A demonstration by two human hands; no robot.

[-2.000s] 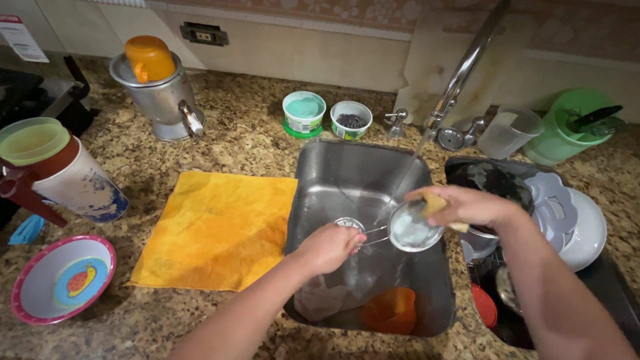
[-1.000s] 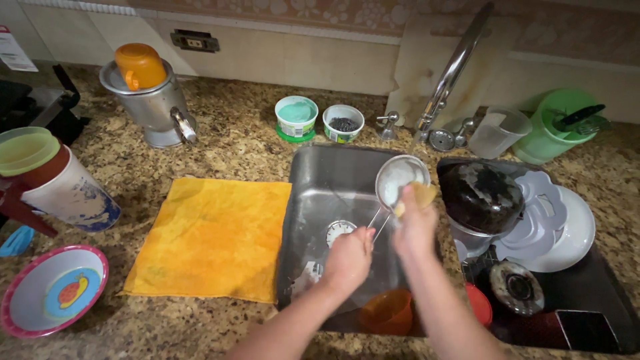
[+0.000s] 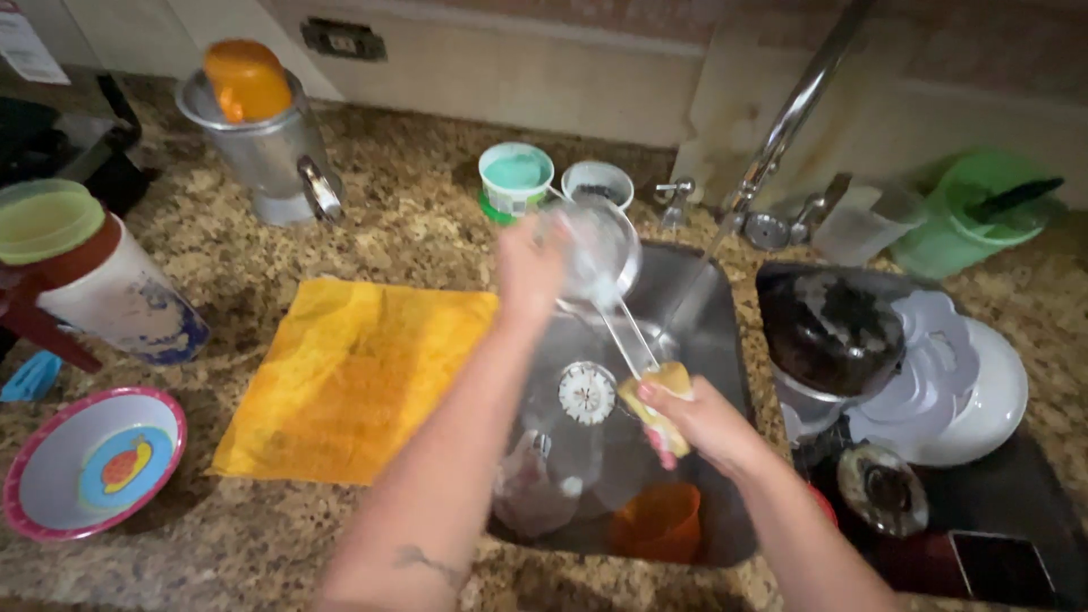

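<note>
My left hand (image 3: 534,263), blurred, grips the rim of a soapy mesh strainer (image 3: 599,246) above the back left part of the metal sink (image 3: 739,374). The strainer's handle slants down to the right. Around its end my right hand (image 3: 693,421) is closed with a yellow sponge (image 3: 667,399). A thin stream of water runs from the faucet (image 3: 790,119) behind the strainer. Below my hands is the drain strainer (image 3: 586,393), and an orange plastic container (image 3: 659,523) lies at the sink's near end.
Left of the sink lies a yellow cloth (image 3: 357,382), with a bowl (image 3: 93,463), a pitcher (image 3: 127,297) and a metal juicer (image 3: 272,153) beyond. Two small tubs, one of teal paste (image 3: 517,174), stand behind. A dark pot (image 3: 833,331) and white plates (image 3: 990,391) crowd the right side.
The strainer has turned so its bowl points away and its handle toward me. My left hand has moved from the handle to the rim; my right hand, with the sponge, from the bowl to the handle.
</note>
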